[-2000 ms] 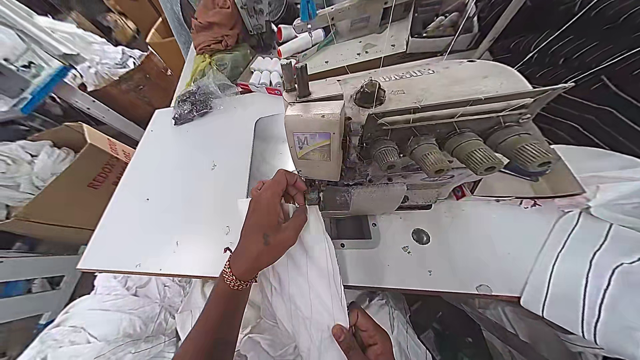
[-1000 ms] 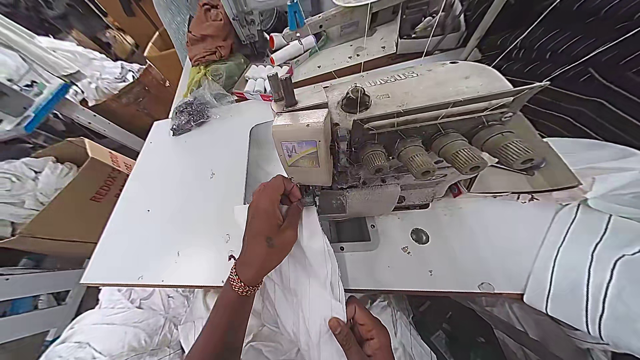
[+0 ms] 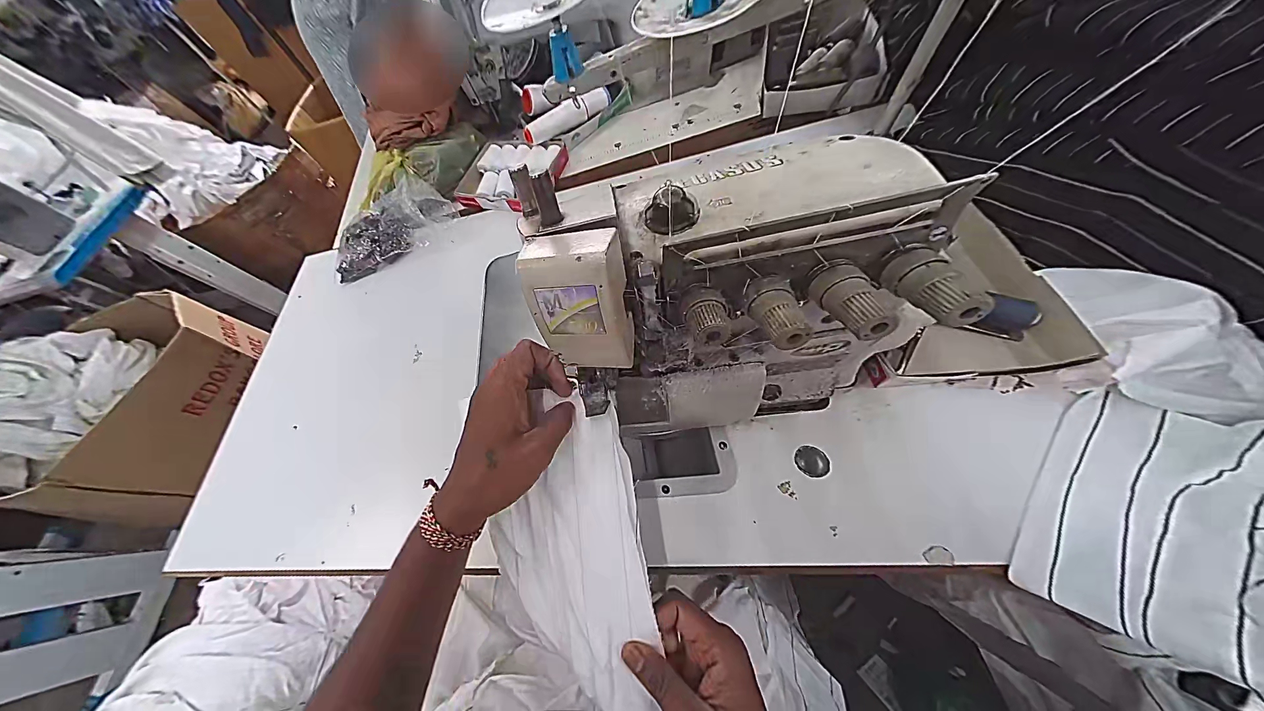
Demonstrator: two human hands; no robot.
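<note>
A Pegasus overlock sewing machine [image 3: 780, 267] stands on a white table. White fabric [image 3: 578, 523] runs from its presser foot [image 3: 594, 390] down over the table's front edge. My left hand [image 3: 513, 430], with a braided bracelet at the wrist, pinches the fabric's upper end just left of the presser foot. Lower down, at the table's front edge, my right hand [image 3: 696, 657] holds the right edge of the same fabric between thumb and fingers. The needle area is partly hidden by the machine head.
Thread cones [image 3: 568, 116] and a box of white spools [image 3: 509, 173] lie behind the machine, beside a plastic bag [image 3: 380, 232]. A cardboard box [image 3: 148, 415] of cloth stands left. Striped white fabric [image 3: 1145, 523] hangs at right. A person [image 3: 410, 69] is at the back.
Both hands keep their hold on the fabric, near the presser foot and at the table edge. The view has shifted slightly.
</note>
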